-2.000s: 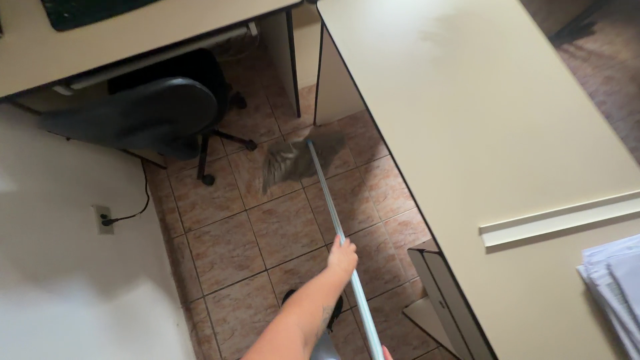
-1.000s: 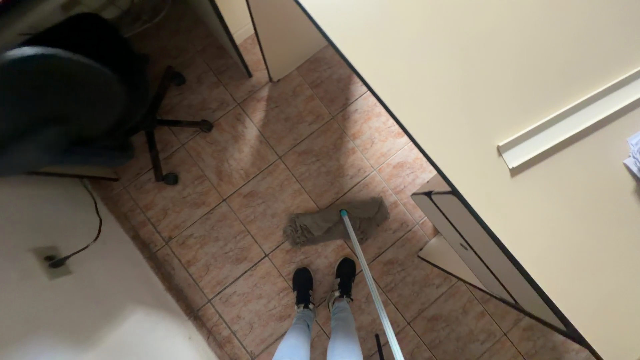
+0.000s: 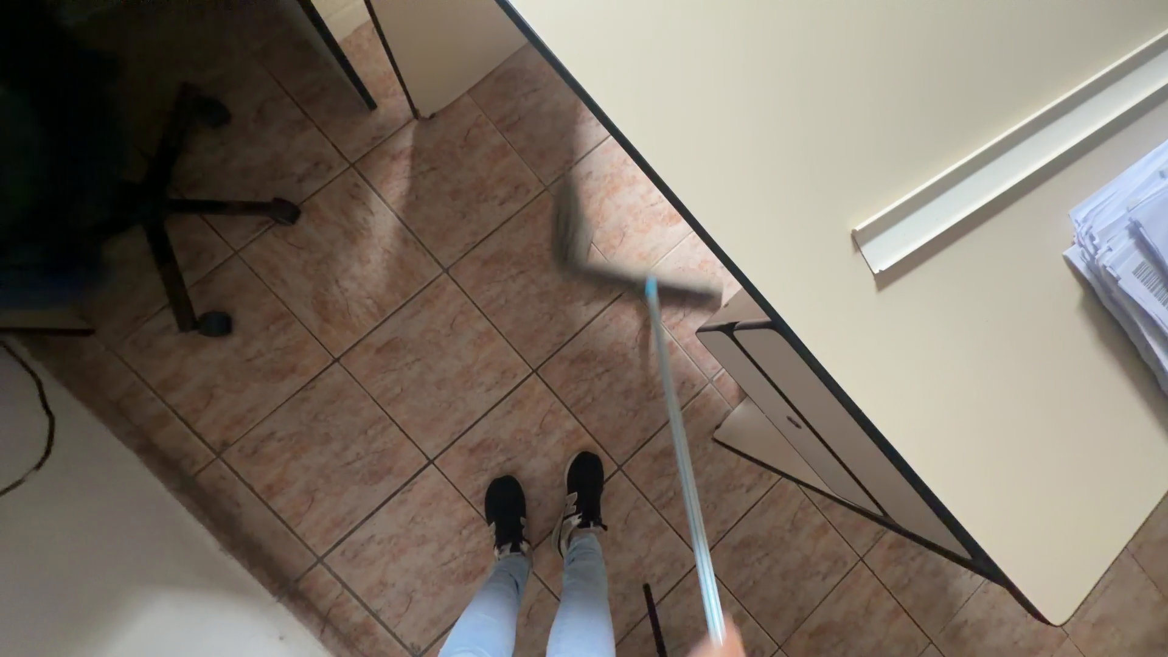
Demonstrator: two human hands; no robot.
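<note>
At the bottom edge, my left hand (image 3: 718, 641), blurred and partly cut off, is closed around the pale blue-grey handle (image 3: 683, 456) of a floor squeegee or mop. My right hand is outside the frame. The handle runs up to a light-blue joint, where a grey-brown floor cloth (image 3: 570, 228) hangs around the blurred head (image 3: 684, 290). The cloth lies on the pinkish tiled floor (image 3: 438, 356), its left part bent upward, beside the edge of the beige desk.
The beige desk (image 3: 821, 119) fills the right, with a stack of papers (image 3: 1131, 246) and a white strip (image 3: 1004, 160). Below it stands a drawer unit (image 3: 812, 411). A wheeled chair base (image 3: 155, 210) is at left. My black shoes (image 3: 506, 516) are on the tiles near a thin black rod (image 3: 653, 620).
The head with its cloth has moved right and away from my feet, toward the desk edge. Two seconds ago it was farther out, near the chair. The view has tilted down since then.
</note>
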